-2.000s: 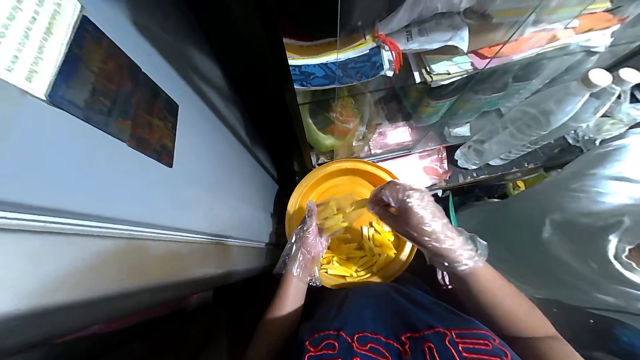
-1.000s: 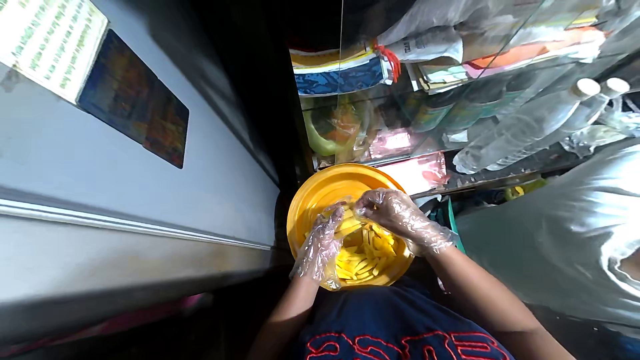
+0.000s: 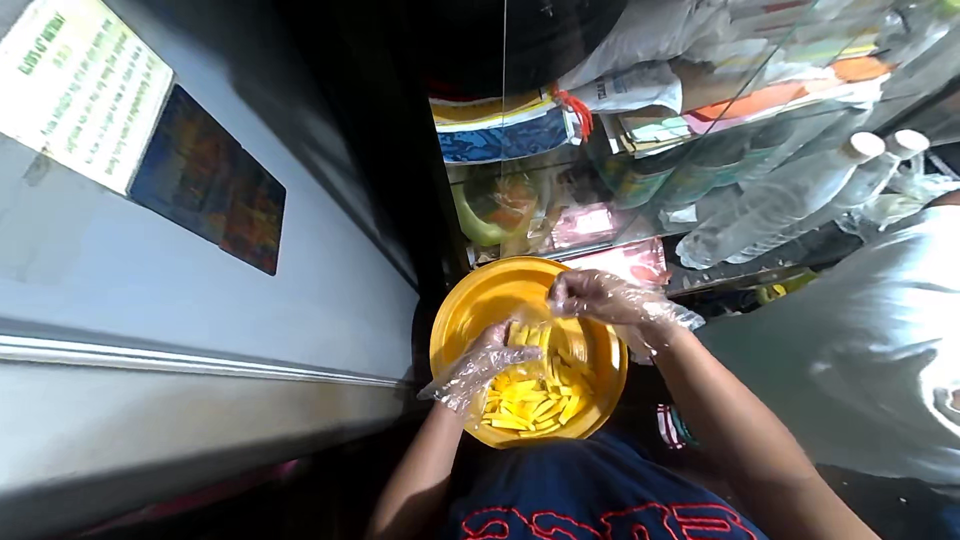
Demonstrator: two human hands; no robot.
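A yellow plastic basin (image 3: 469, 300) rests against my lap, with a pile of yellow cut strips (image 3: 536, 405) in its lower part. Over the basin, my left hand (image 3: 487, 364), in a clear plastic glove, holds a clear plastic bag (image 3: 529, 334) with several yellow strips inside. My right hand (image 3: 592, 295), also gloved in clear plastic, is at the upper right of the bag with its fingers bent together, seemingly pinching the bag's edge. What lies between those fingers is too small to tell.
A grey appliance-like panel (image 3: 225, 300) bearing a printed sheet (image 3: 82, 90) stands at left. Ahead is a glass shelf unit (image 3: 555, 161) with papers and packets. Clear plastic bottles (image 3: 780, 195) lie at right, near a person in a light shirt (image 3: 862, 337).
My right hand has drawn away from my left hand, toward the upper right. My left hand stays over the basin with the bag.
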